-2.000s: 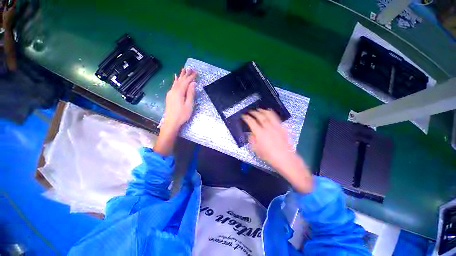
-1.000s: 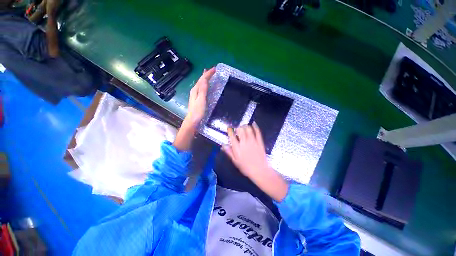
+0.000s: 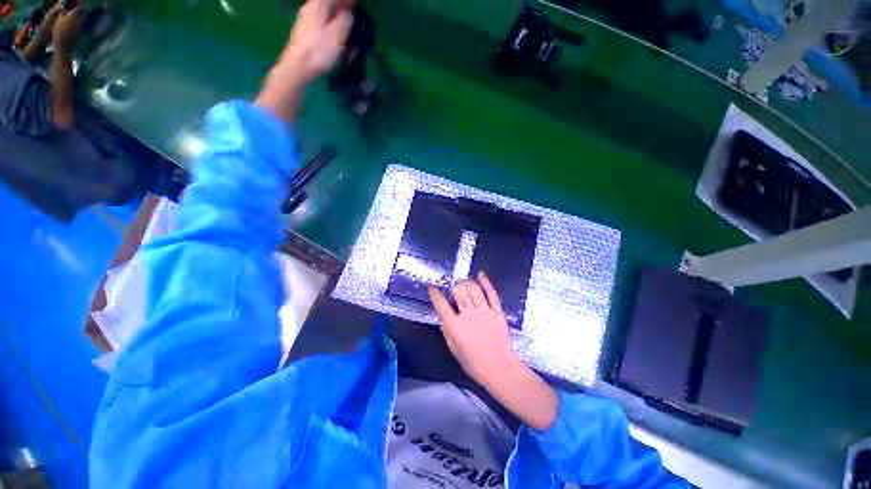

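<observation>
A black panel with a central slot lies flat on a silvery bubble-wrap sheet. My right hand rests on the panel's near edge, fingers slightly apart. My left hand is stretched far out at the top of the view, partly cut off by the edge. A blurred black part is right beside its fingers; whether they grip it is unclear. A black bracket assembly on the green bench is mostly hidden behind my left sleeve.
A panel with bracket lies on bubble wrap at right, behind a white post. Spare panels lie at right. Another bracket is at the far side. A carton of white sheets and another person's arm are at left.
My left hand has left the sheet's left edge and reached far forward and left. My right hand stays at the panel's near edge. The panel still lies on the sheet.
</observation>
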